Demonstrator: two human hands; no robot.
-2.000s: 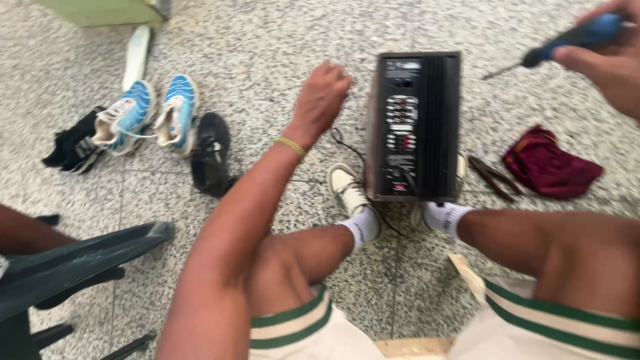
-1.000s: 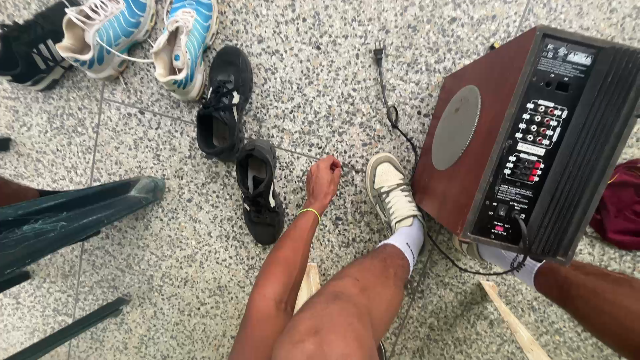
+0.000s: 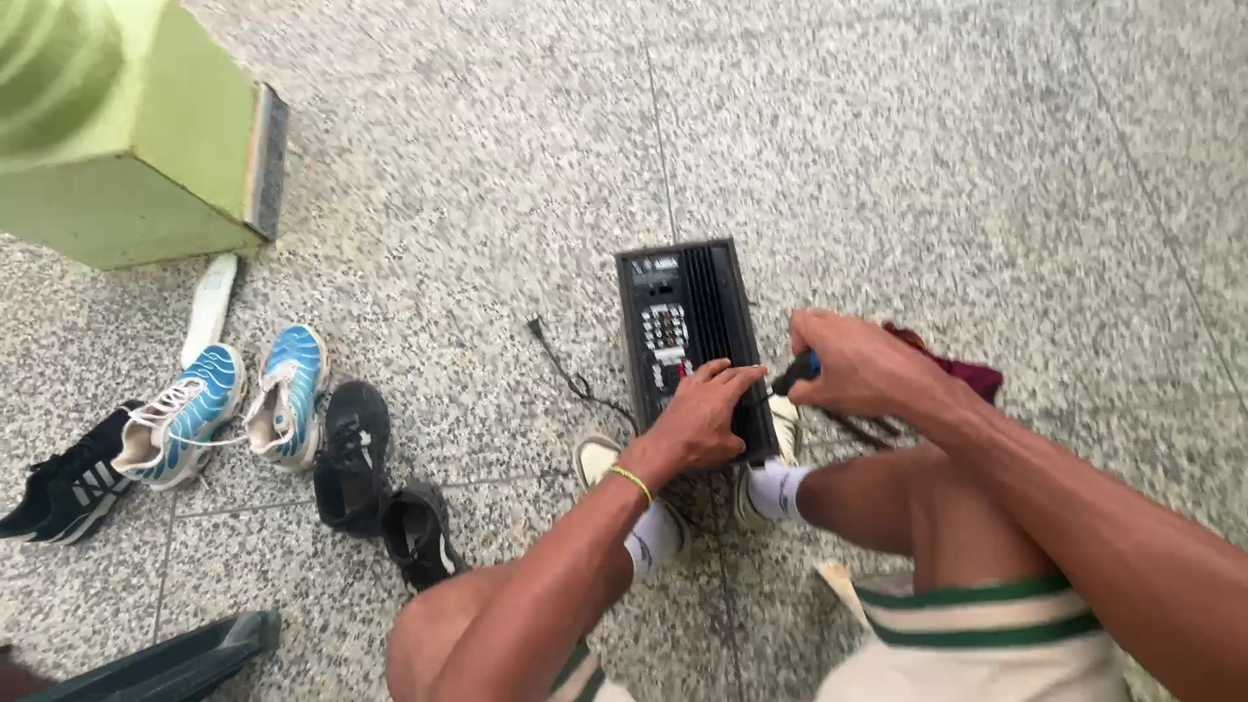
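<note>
A boxy speaker [image 3: 655, 297] with a black rear panel of sockets, switches and heat-sink fins stands on the floor between my feet, panel facing up. My left hand [image 3: 704, 414] lies on the lower part of this panel, fingers spread toward its right edge. Just right of the speaker, my right hand [image 3: 843, 361] is closed around the blue and black handle of a screwdriver [image 3: 801, 369]. The screwdriver's tip is near the panel's right edge; whether it touches cannot be told. A black power cord with a plug [image 3: 535, 329] trails out on the speaker's left.
A dark red cloth [image 3: 965, 375] and dark-handled pliers [image 3: 868, 429] lie right of the speaker, partly behind my right arm. Blue sneakers [image 3: 292, 375], black shoes [image 3: 353, 439] and a white insole [image 3: 210, 302] are on the left. A green pillar base [image 3: 185, 185] stands upper left, a dark plastic chair part [image 3: 175, 663] lower left.
My left hand has come from beside the speaker onto its panel. My right hand, out of view one second ago, is back with the screwdriver, close to the speaker's right side. The view has shifted.
</note>
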